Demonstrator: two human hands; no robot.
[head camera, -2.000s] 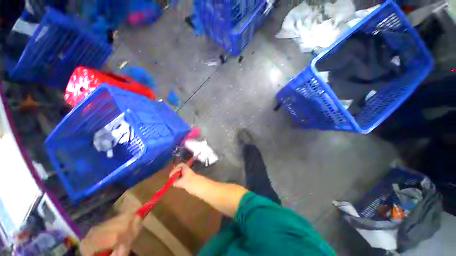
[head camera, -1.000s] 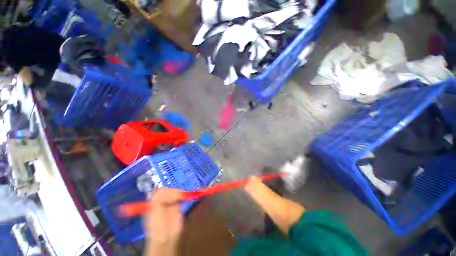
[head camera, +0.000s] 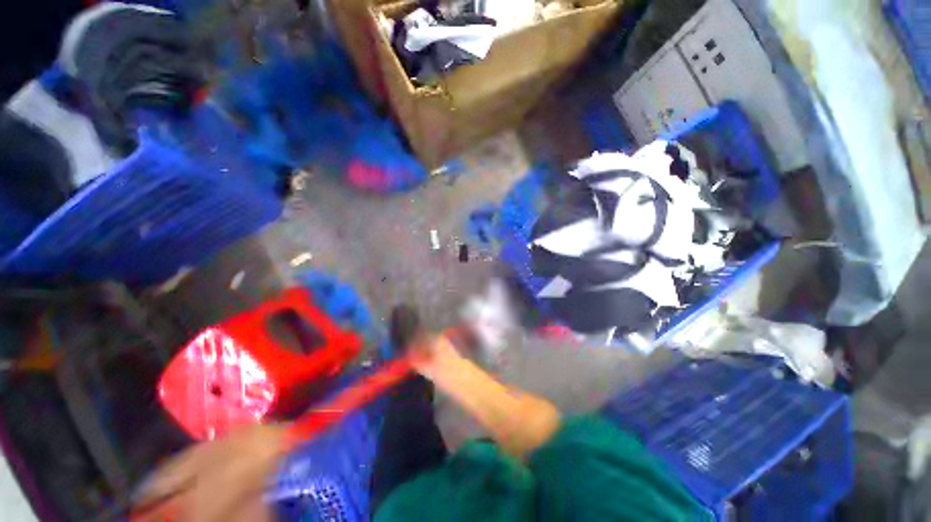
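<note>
A broom with a bright-red handle (head camera: 352, 396) slants across the lower middle of the view. Its small ragged whitish head (head camera: 492, 318) is blurred near the floor. My right hand (head camera: 437, 357) grips the handle close to the head, with a green sleeve behind it. My left hand (head camera: 219, 474) is blurred at the lower left and is closed around the upper part of the handle. A pink scrap (head camera: 556, 332) shows just right of the broom head.
A red stool (head camera: 255, 362) lies on its side at left. Blue crates stand at left (head camera: 143, 219), bottom centre (head camera: 332, 469) and lower right (head camera: 735, 433). A crate of black and white cut pieces (head camera: 638, 229) is at right. A carton (head camera: 480, 102) stands at the back.
The view has moved forward, so the stool, crates and carton appear nearer. Both hands still hold the handle, and the broom head now shows farther left in the view.
</note>
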